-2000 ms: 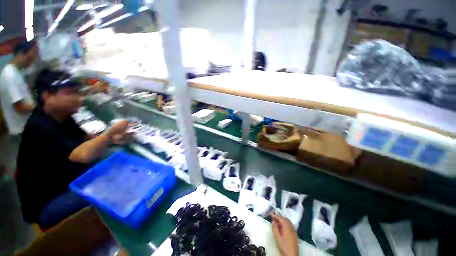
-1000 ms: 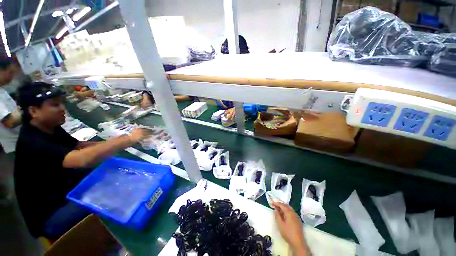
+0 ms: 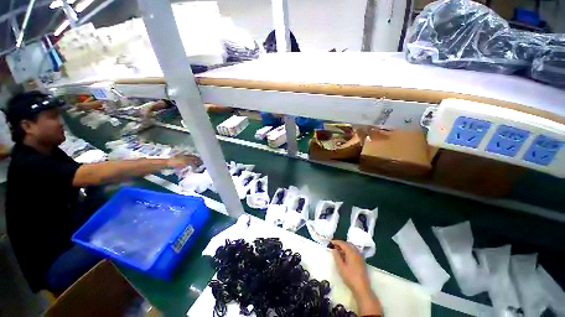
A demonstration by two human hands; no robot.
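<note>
My right hand reaches in from the bottom. Its fingertips are drawn together at the near end of a white sleeve with a black cable on it. A small dark spot shows at the fingertips; whether they grip anything is unclear. My left hand is out of the picture. A large heap of black cables lies left of my hand on a pale sheet. Other white sleeves with black cables, such as one just right of my fingertips, stand in a row on the green belt.
Flat white sleeves lie at right. A blue tote and open brown carton are at left, beside a seated person reaching over the belt. A white post rises before me. Cartons and a power strip are beyond.
The view has shifted. The row of sleeves has moved left relative to the cable heap. My right hand is closer to the heap and at a sleeve's near end. The neighbour's arm is stretched further out.
</note>
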